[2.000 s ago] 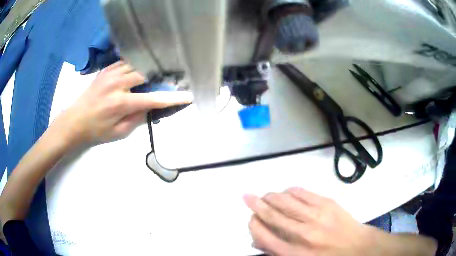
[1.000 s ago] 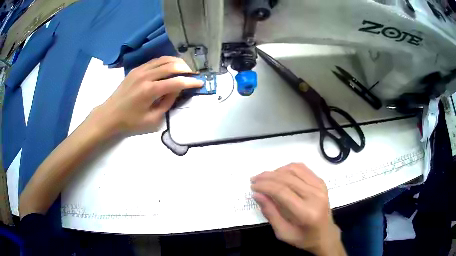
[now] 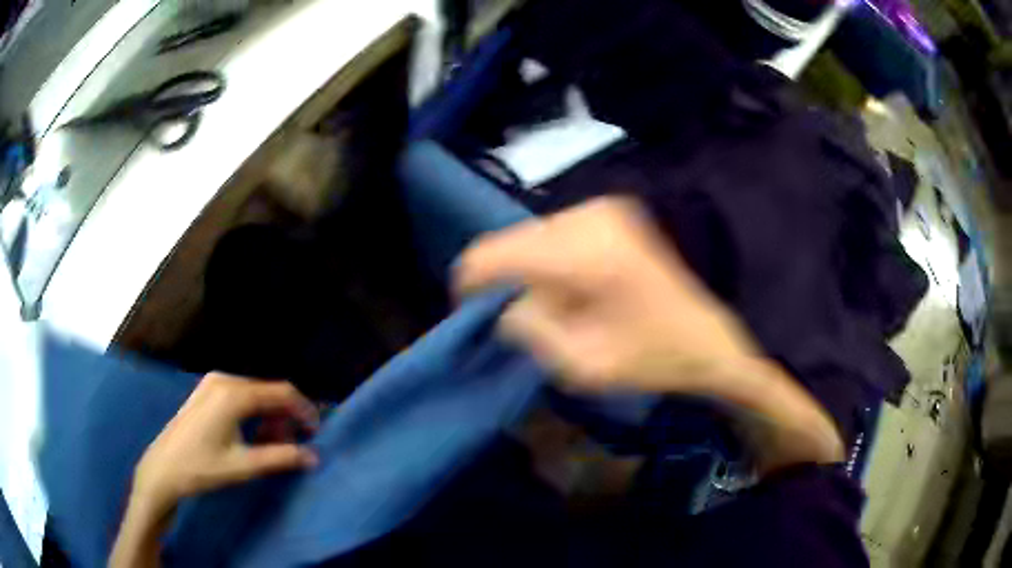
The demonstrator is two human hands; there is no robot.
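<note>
A blue fabric panel (image 3: 411, 433) stretches across the lower part of the view, creased and blurred. My right hand (image 3: 588, 300) pinches its upper corner between thumb and fingers, raised over the dark pile. My left hand (image 3: 228, 444) is at the lower left against the blue cloth, thumb and forefinger curled near each other. Whether it grips the cloth is unclear. More blue cloth (image 3: 100, 433) lies left of that hand, at the table edge.
The white table (image 3: 266, 122) is at upper left, with black shears (image 3: 167, 108) on it. A dark garment pile (image 3: 744, 211) fills the right, with a white patch (image 3: 560, 150) on it. A pale blue roll (image 3: 455, 200) lies beside the pile. Tiled floor (image 3: 932, 444) shows at far right.
The view has swung right, from the sewing machine to the dark pile. My left hand has left the needle area. My right hand, empty before, now holds blue cloth.
</note>
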